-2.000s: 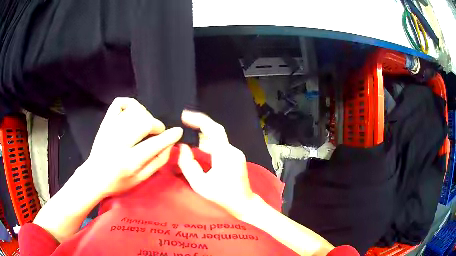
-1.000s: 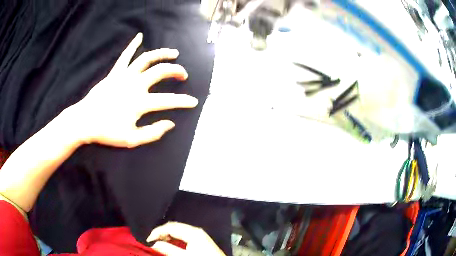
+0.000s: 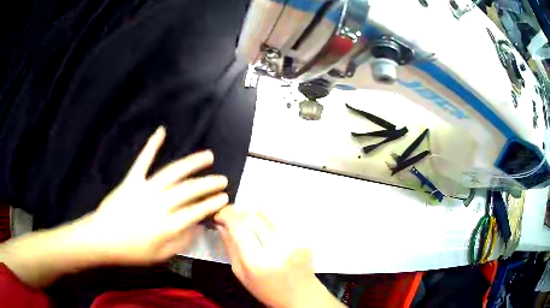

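Note:
A large black cloth (image 3: 139,90) covers the left of the table and runs up to the needle area of the white sewing machine (image 3: 422,66). My left hand (image 3: 163,207) lies on the cloth's lower part with its fingers spread. My right hand (image 3: 259,246) is beside it at the cloth's lower right edge; its fingertips close on that edge near my left fingers. The presser foot (image 3: 252,75) is at the cloth's right edge; whether it is up or down I cannot tell.
Thin black strips (image 3: 386,133) lie loose on the machine bed, with a slim blue tool (image 3: 426,183) beside them. Green and yellow scissors (image 3: 483,237) lie at the table's right end. A red-orange basket (image 3: 410,292) shows below the front edge.
The view has shifted so more of the machine shows. The cloth's lower edge has come up onto the table. My right hand has risen from below the table edge to beside my left hand.

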